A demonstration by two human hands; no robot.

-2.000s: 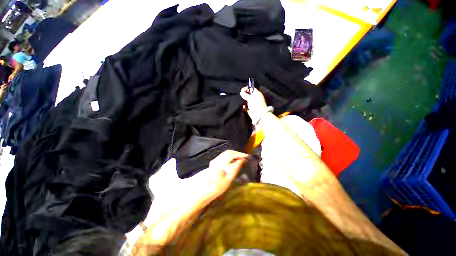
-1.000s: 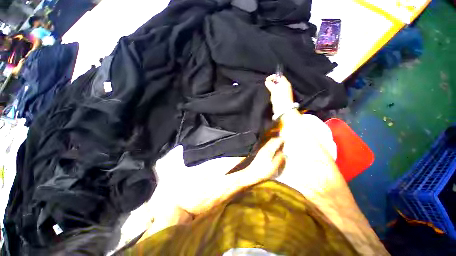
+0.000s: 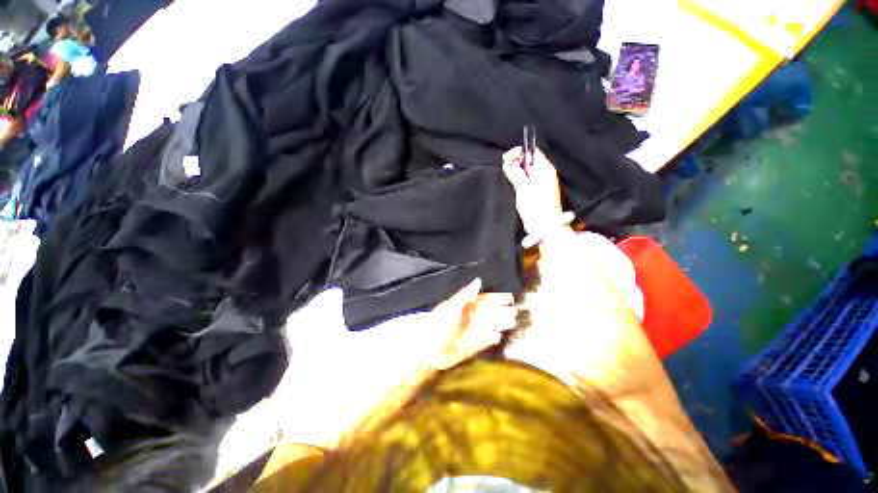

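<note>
A large heap of black garments covers the table before me. One black piece with a stitched edge and a greyer patch lies flat near my lap. My right hand is at this piece's upper right corner, its fingers closed around small thread snips whose points stick out past the fingertips. My left hand lies at the piece's lower edge, fingers bent at the cloth; the glare hides whether it pinches it.
A lit smartphone lies on the white table right of the heap. A red stool is by my right forearm. A blue crate stands on the green floor at right. A navy pile and a person are at upper left.
My left hand has moved back to the left, to the black piece's lower edge. The piece is spread flatter. My right hand stays near the same place with the snips.
</note>
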